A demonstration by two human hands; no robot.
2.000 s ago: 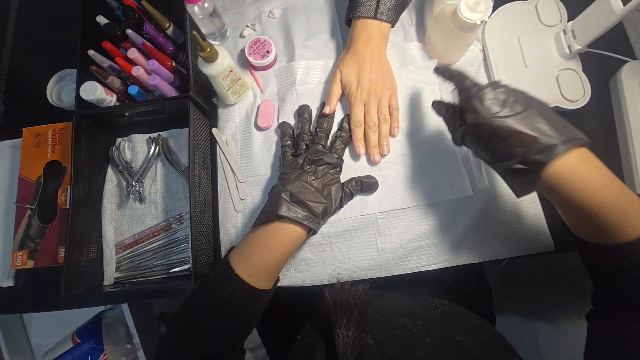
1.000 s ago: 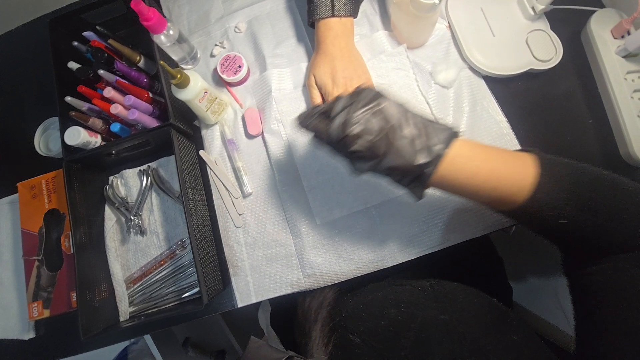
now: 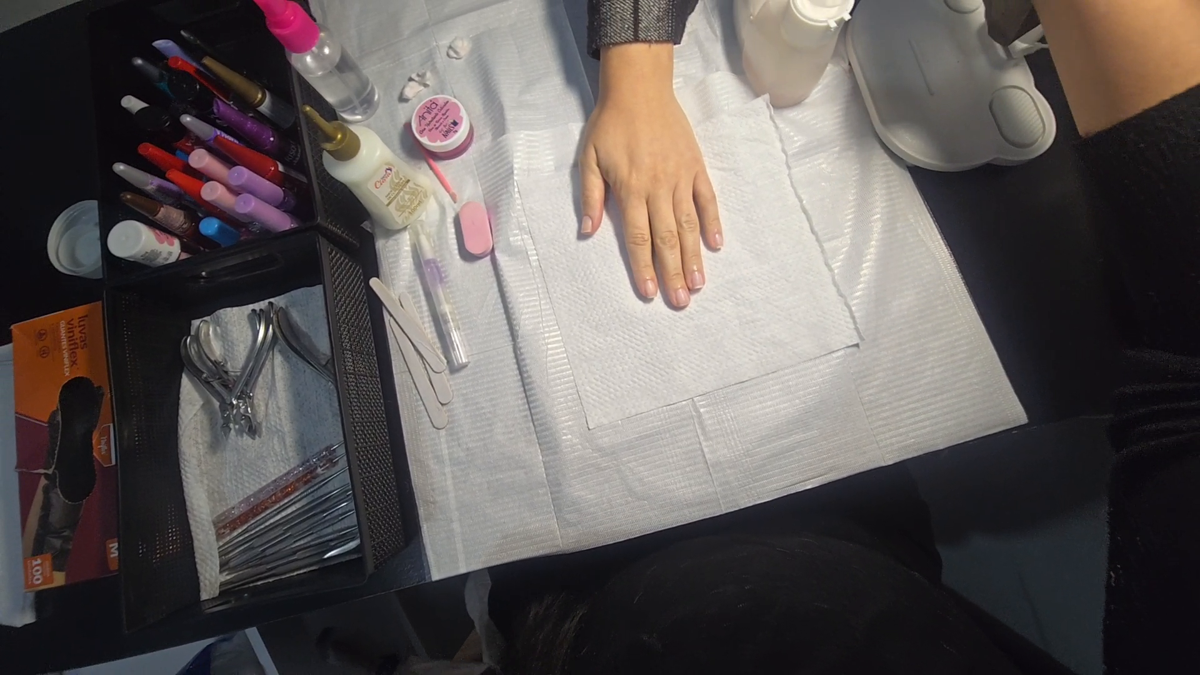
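Observation:
Another person's bare hand (image 3: 656,187) lies palm down, fingers slightly spread, on a white paper towel (image 3: 712,356). My right hand (image 3: 1011,17) shows only as a bit of dark glove at the top right edge, by the white lamp base (image 3: 937,84); its fingers are out of view. My left hand is not in view. Left of the other person's hand are a pink-lidded jar (image 3: 441,127), a pink oval nail buffer (image 3: 475,229), a capped clear tube with a purple part (image 3: 441,295) and several nail files (image 3: 412,352).
At left, black mesh baskets hold nail polish bottles (image 3: 206,150), cuticle nippers (image 3: 234,375) and metal tools (image 3: 291,525). An orange glove box (image 3: 66,441) lies beside them. A spray bottle (image 3: 328,66), a cream bottle (image 3: 380,178) and a pump bottle (image 3: 792,47) stand near the top.
My right hand has moved from over the other person's fingers to the top right edge. My left hand, on the towel two seconds ago, is out of view.

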